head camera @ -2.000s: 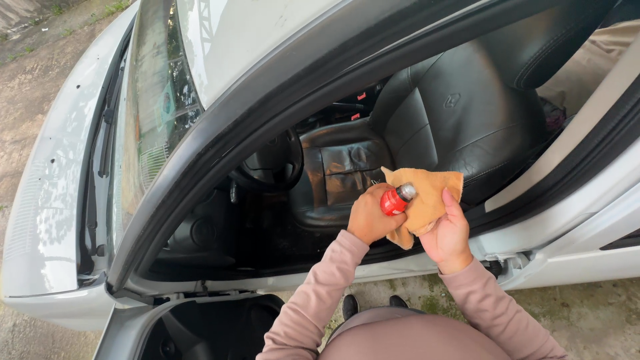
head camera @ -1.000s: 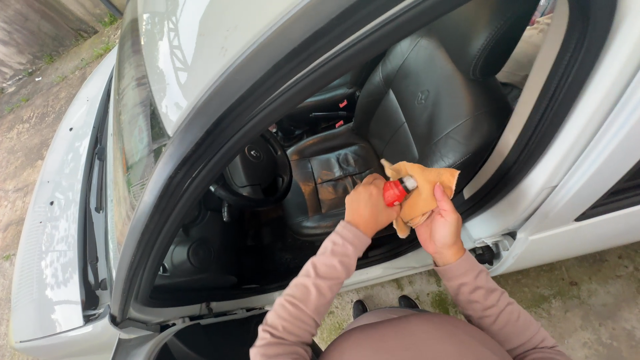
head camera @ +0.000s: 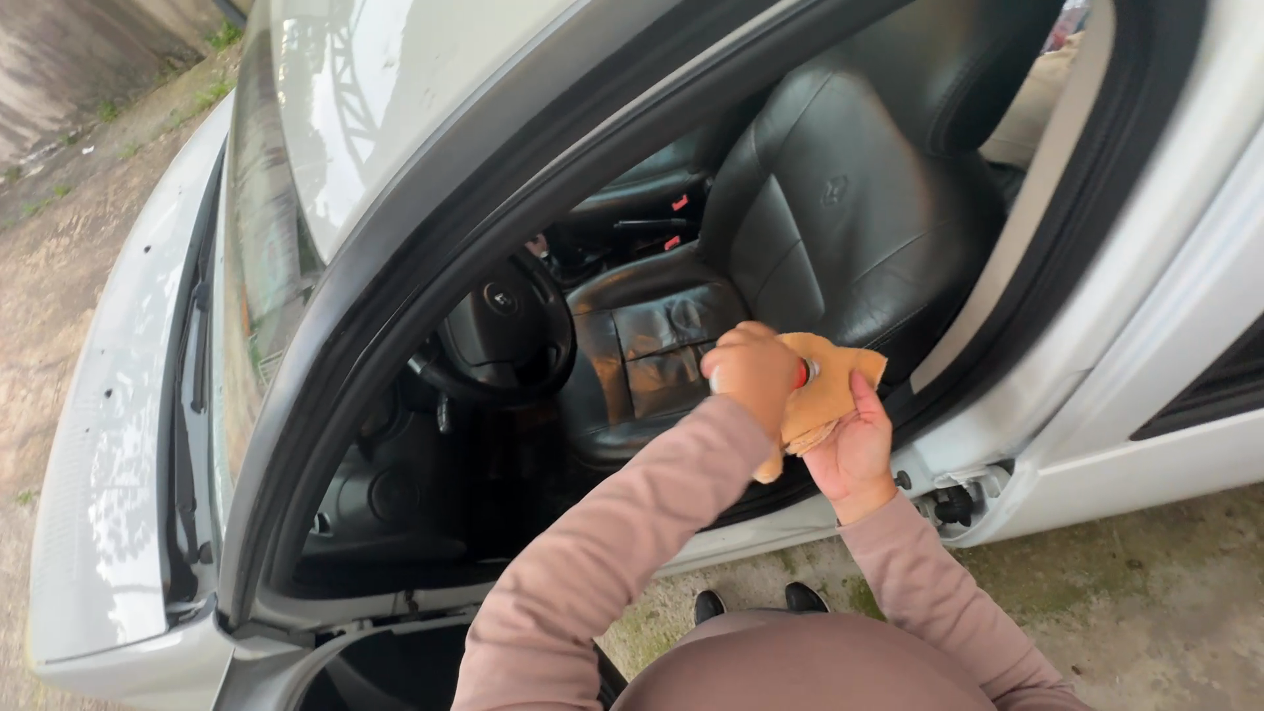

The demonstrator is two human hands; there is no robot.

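Note:
My left hand (head camera: 752,373) is closed around a red bottle (head camera: 803,373), which is mostly hidden by the fingers; its narrow end meets a folded orange cloth (head camera: 837,387). On the right side of that cloth, my right hand (head camera: 855,446) grips its lower edge, with the thumb on the front. Both hands are in the doorway of a white car, in front of the black leather driver's seat (head camera: 839,197). The seat cushion (head camera: 662,341) shows creases and shiny patches just left of my left hand.
A black steering wheel (head camera: 506,331) stands left of the seat. The dark door frame (head camera: 395,247) arches around the opening, with the door's latch area (head camera: 956,504) at the right. Below left is the open front door (head camera: 385,671). My shoes (head camera: 806,598) stand on concrete ground (head camera: 1136,583).
My left hand has turned over the bottle, which showed more fully before and now is mostly covered. The right hand still holds the cloth.

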